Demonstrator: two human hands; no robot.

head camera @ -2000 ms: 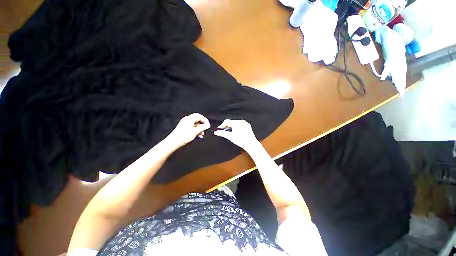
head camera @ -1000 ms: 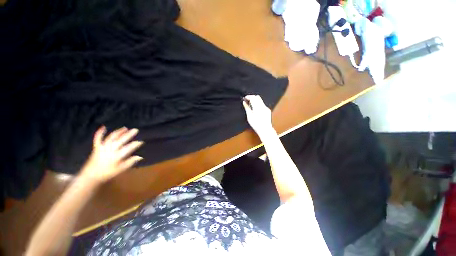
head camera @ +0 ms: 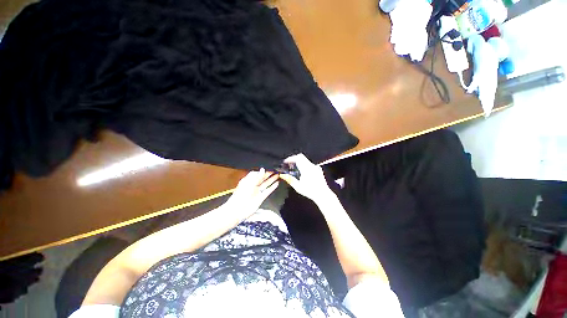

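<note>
The black dress [head camera: 205,81] lies spread over the left and middle of the glossy brown table, with a pointed corner near the table's front edge. My left hand [head camera: 253,188] holds the dress's lower edge with its fingertips. My right hand [head camera: 306,178] is close beside it and grips the same edge, bunched between the fingers. A small dark thing with a slight glint shows in the right fingers; I cannot tell whether it is a tool or cloth.
The table's pale yellow edge [head camera: 124,223] runs just in front of me. A large black garment pile [head camera: 404,217] lies below it at right. White cloth [head camera: 410,28], a black cable [head camera: 435,87], a white power strip [head camera: 454,53] and a bottle [head camera: 475,18] are at the back right.
My left hand has come from the left, open, to the dress edge beside my right hand. The right hand has moved down and left. The dress's near edge has shifted, baring more table at left.
</note>
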